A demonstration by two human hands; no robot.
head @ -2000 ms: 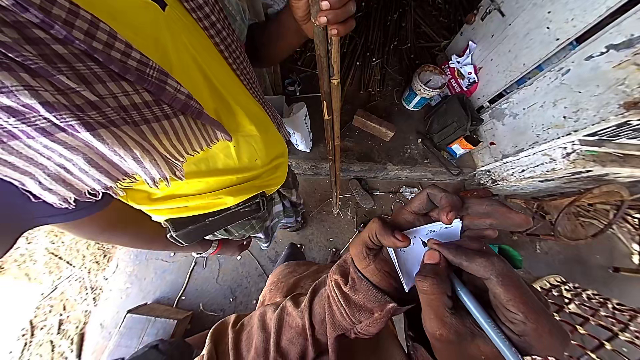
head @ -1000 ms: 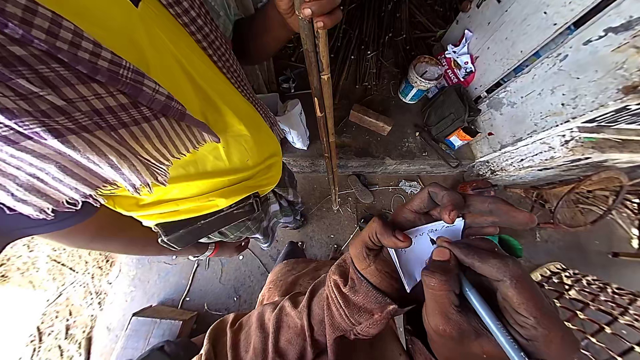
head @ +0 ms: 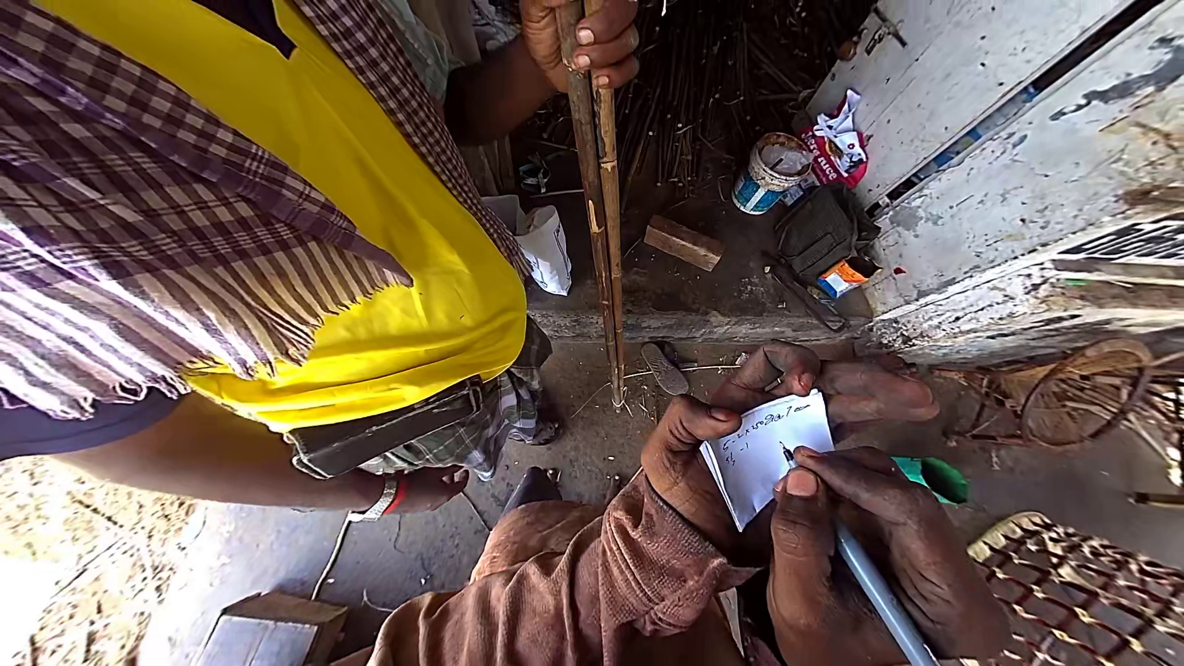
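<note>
My left hand (head: 689,453), its wrist in a brown sleeve, holds a small white paper pad (head: 763,462) with its thumb on the upper left edge and its fingers behind. The pad bears handwriting near its top. A light blue-grey pen (head: 874,578) is gripped in my right hand (head: 860,546), between thumb and fingers, with its tip at the middle of the paper. Part of my left palm and the lower part of the pad are hidden behind my right hand.
A person in a yellow shirt (head: 453,305) stands at the left, one hand around two wooden sticks (head: 606,222). Beyond lie a wood block (head: 683,242), a paint bucket (head: 770,174) and a dark bag (head: 819,231). A woven seat (head: 1082,583) is at the lower right.
The pen tip has shifted over the paper, and my right hand with it. The other person's sticks have moved slightly. My left hand keeps its hold on the pad.
</note>
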